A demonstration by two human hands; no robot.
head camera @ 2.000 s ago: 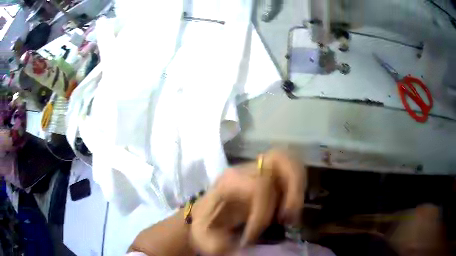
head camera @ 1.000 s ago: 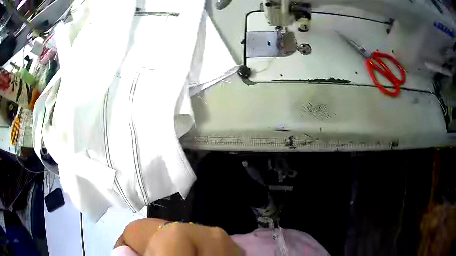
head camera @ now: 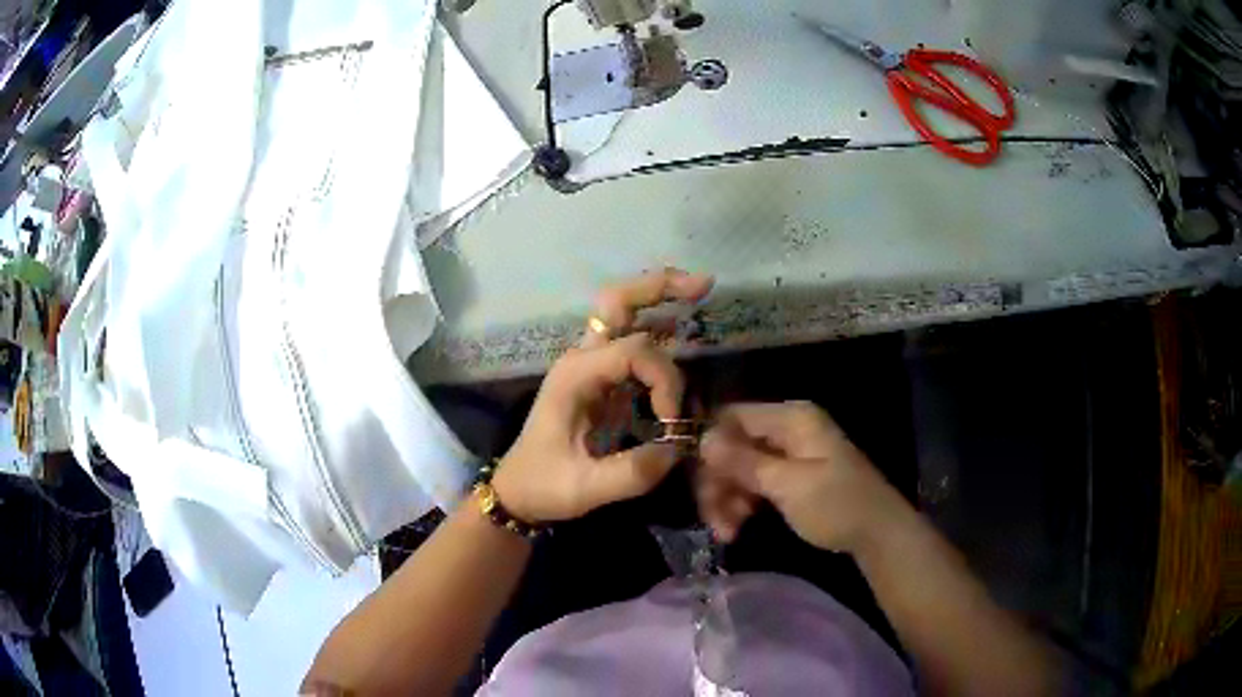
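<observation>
My left hand (head camera: 579, 436), with a ring and a bracelet, is below the table's front edge. Its thumb and index finger pinch a tiny metal object (head camera: 677, 430), possibly a bobbin. My right hand (head camera: 790, 477) is close beside it, blurred, with its fingertips at the same small object; whether it grips anything is unclear. The white garment piece (head camera: 327, 313) with double dark stitch lines lies at the left and hangs over the table's front edge.
Red-handled scissors (head camera: 949, 104) lie on the machine bed (head camera: 804, 204). The slide plate (head camera: 593, 82) is at the top, with metal machine parts above it. A dark rectangular object (head camera: 147, 583) lies on the white side table (head camera: 279, 640) at lower left.
My left hand has risen from the bottom edge, and my right hand has come in to meet it around the tiny metal object. The view has shifted, moving the machine bed up and left.
</observation>
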